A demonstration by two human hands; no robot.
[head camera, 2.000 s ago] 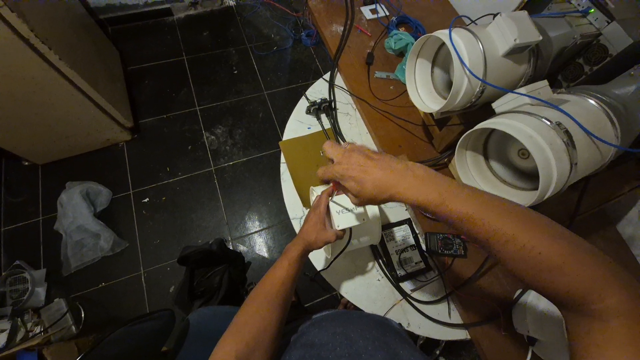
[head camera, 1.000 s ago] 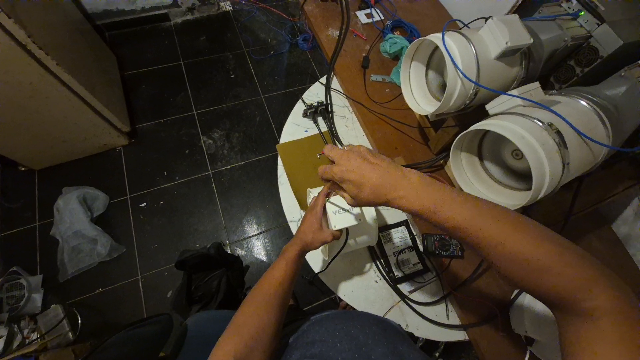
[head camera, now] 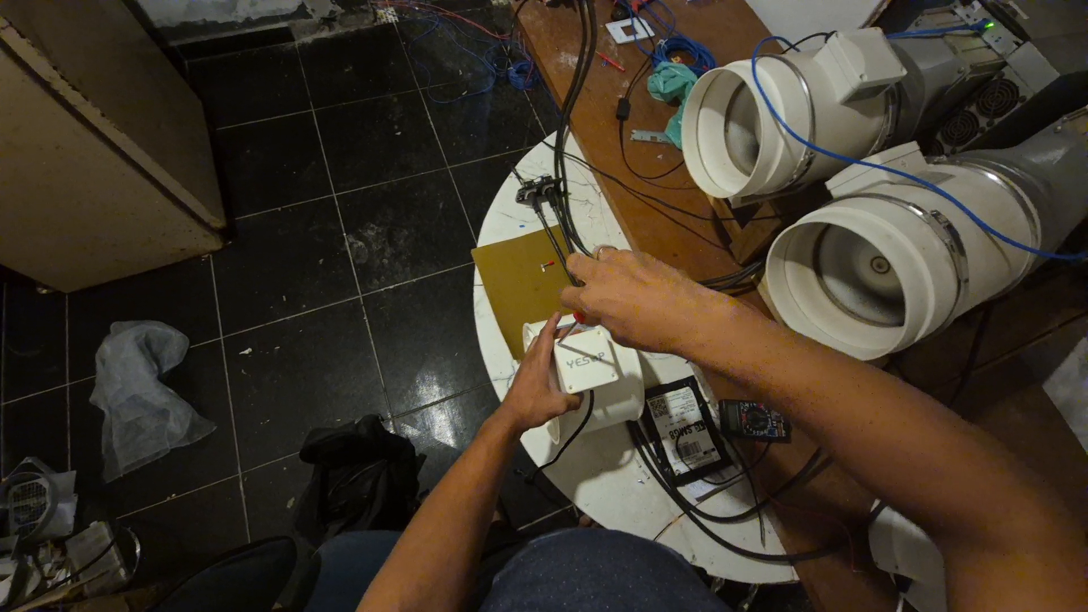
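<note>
A small white duct fan (head camera: 625, 387) with a square terminal box (head camera: 586, 361) on its side lies on the round white marble-look table (head camera: 603, 467). My left hand (head camera: 540, 387) grips the box's left side. Above the box, my right hand (head camera: 620, 297) is closed around a screwdriver (head camera: 580, 318); its thin shaft points down at the box's upper left corner, and the hand hides most of its handle. A black cable comes from the fan's lower side. Just beyond lies a mustard-coloured sheet (head camera: 518, 285) with a small red-tipped piece (head camera: 546, 266) on it.
Two large white inline duct fans (head camera: 739, 136) (head camera: 884, 272) stand on the brown wooden table (head camera: 663, 200) at right. A multimeter (head camera: 755, 421), a black labelled package (head camera: 684, 429) and looped black cables lie near the fan. A black cable connector block (head camera: 537, 191) sits at the far edge.
</note>
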